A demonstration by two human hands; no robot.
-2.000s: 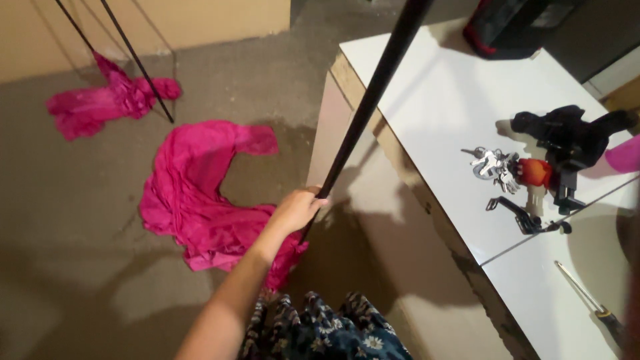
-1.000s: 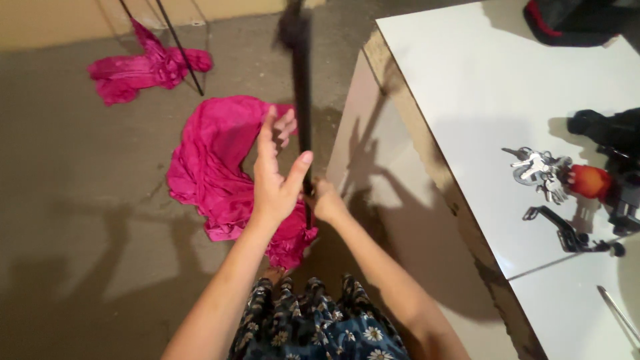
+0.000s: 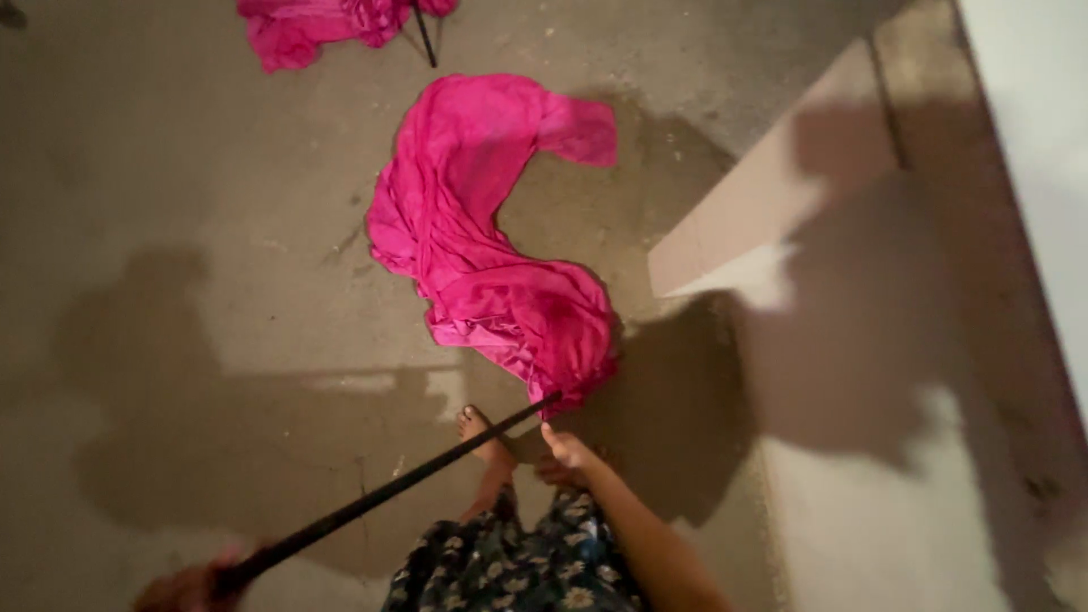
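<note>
A long black pole (image 3: 382, 493) slants from the lower left up to the bunched end of a pink cloth (image 3: 459, 195) lying in a curve on the floor. My left hand (image 3: 191, 586), blurred at the bottom left edge, is closed around the pole's near end. Close to the pole's far tip and the cloth's lower end is my right hand (image 3: 565, 457), its thumb pointing up; its fingers are partly hidden, and whether it grips any cloth cannot be told.
At the top left, a second pink cloth (image 3: 314, 25) lies with a thin dark rod (image 3: 423, 34) beside it. A white-topped table (image 3: 1037, 110) with a pale side panel (image 3: 765, 187) stands on the right. My bare foot (image 3: 480, 429) is on the concrete floor near the pole.
The pole has swung from nearly upright to a low slant toward the lower left. My left hand has moved down and left with it. The view has tipped down toward the floor.
</note>
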